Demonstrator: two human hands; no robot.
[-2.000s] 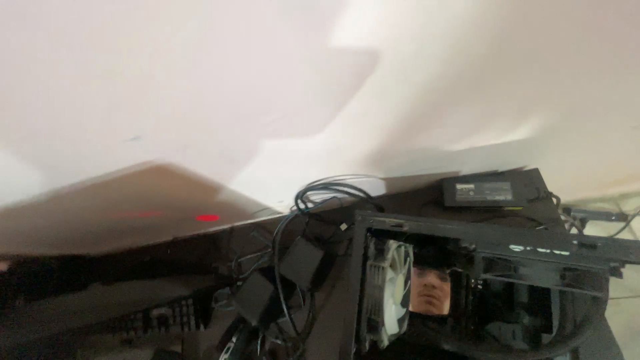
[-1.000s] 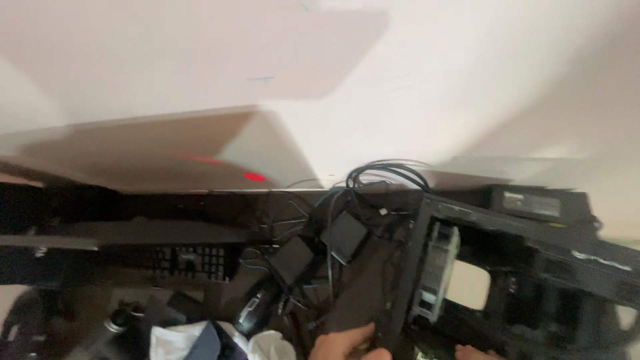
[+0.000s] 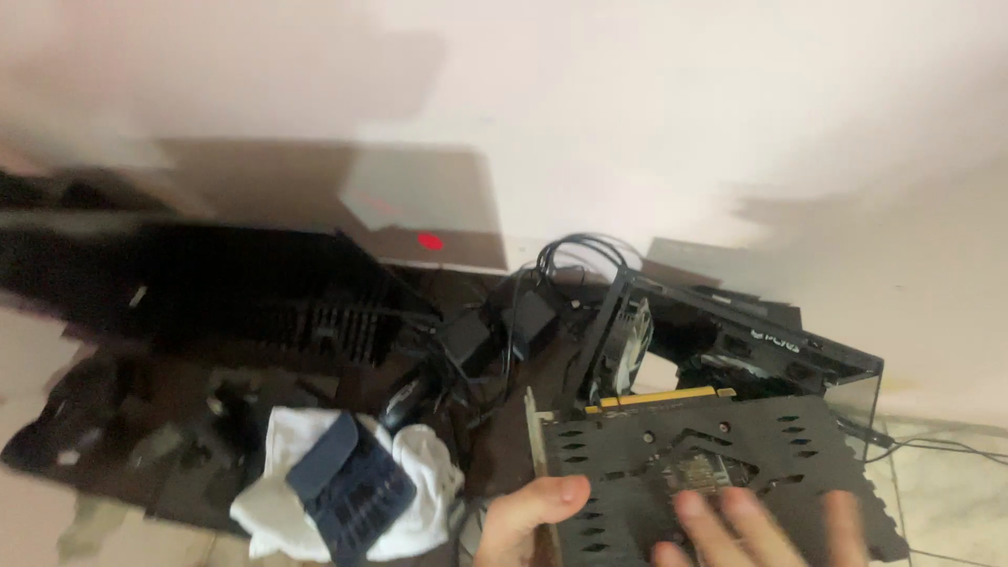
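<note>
A graphics card (image 3: 630, 457) with a dark backplate, gold edge contacts along its top and a metal bracket at its left side lies low and right of centre. My left hand (image 3: 531, 512) grips its bracket end, thumb on the backplate. My right hand (image 3: 748, 531) is blurred, its fingers spread over the backplate; whether it also bears the card's weight is hidden. Behind the card stands an open black computer case (image 3: 843, 354) with a fan (image 3: 634, 346) at its left side.
Black power adapters (image 3: 529, 323) and coiled cables (image 3: 583, 240) lie left of the case. A dark blue pouch (image 3: 354, 480) rests on white cloth (image 3: 264, 504). A computer mouse (image 3: 405, 398) and a keyboard (image 3: 323, 331) are farther left. A pale wall stands behind.
The graphics card has come into view, held in my left hand. One second ago, only parts of my hands showed at the bottom edge by the case.
</note>
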